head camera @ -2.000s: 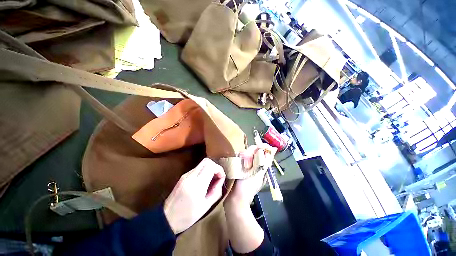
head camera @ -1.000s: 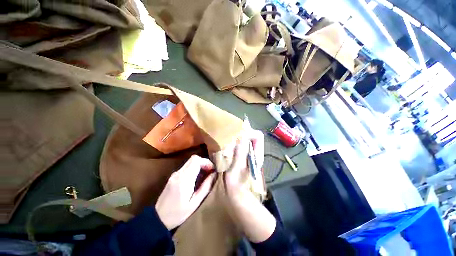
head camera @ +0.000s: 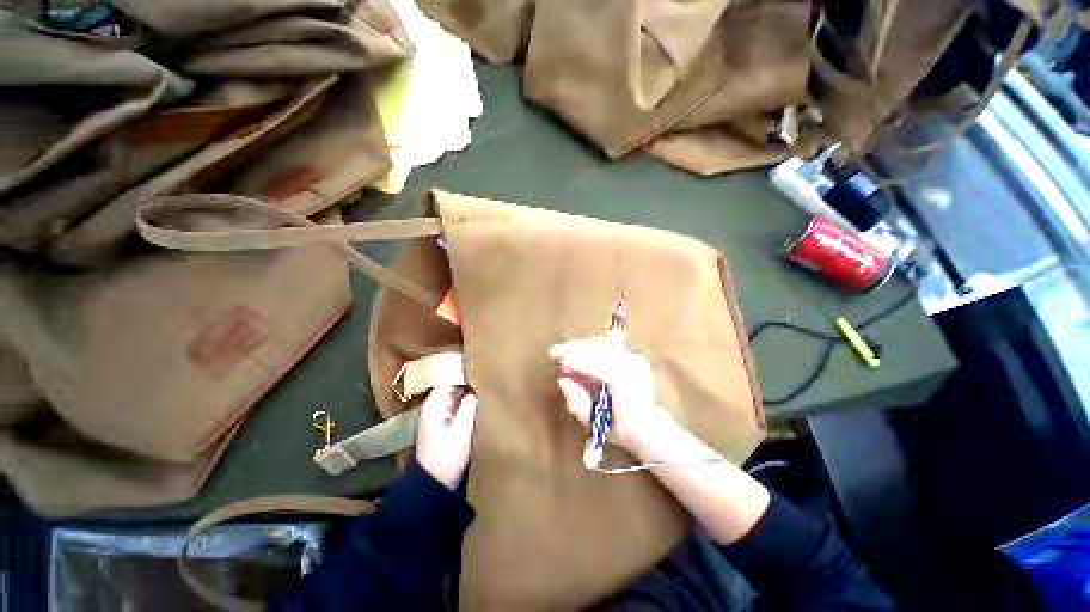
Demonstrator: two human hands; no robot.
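A tan canvas bag [head camera: 574,275] lies spread in front of me, partly across my lap, its handle loop [head camera: 251,227] stretching left. My left hand [head camera: 446,433] grips the bag's edge by a webbing tab [head camera: 428,374], its fingers partly hidden. A second pale strap end [head camera: 377,440] with a gold-coloured clasp [head camera: 323,423] lies just left of it. My right hand [head camera: 616,389] holds the slim white-and-blue pen-shaped tool [head camera: 601,412] above the bag, tip pointing away from me and a thin pale cord trailing from its rear.
Tan bags are heaped at the left [head camera: 155,347] and far side [head camera: 681,72]. Yellow sheets [head camera: 430,102] lie between them. A red can [head camera: 843,254], a power strip [head camera: 807,189], a black cable [head camera: 813,342] and a small yellow-handled tool [head camera: 858,342] are on the right.
The bag's opening has turned over, so its outer panel now faces up and the orange lining is mostly hidden. My right hand has come off the edge and over the panel; my view has shifted.
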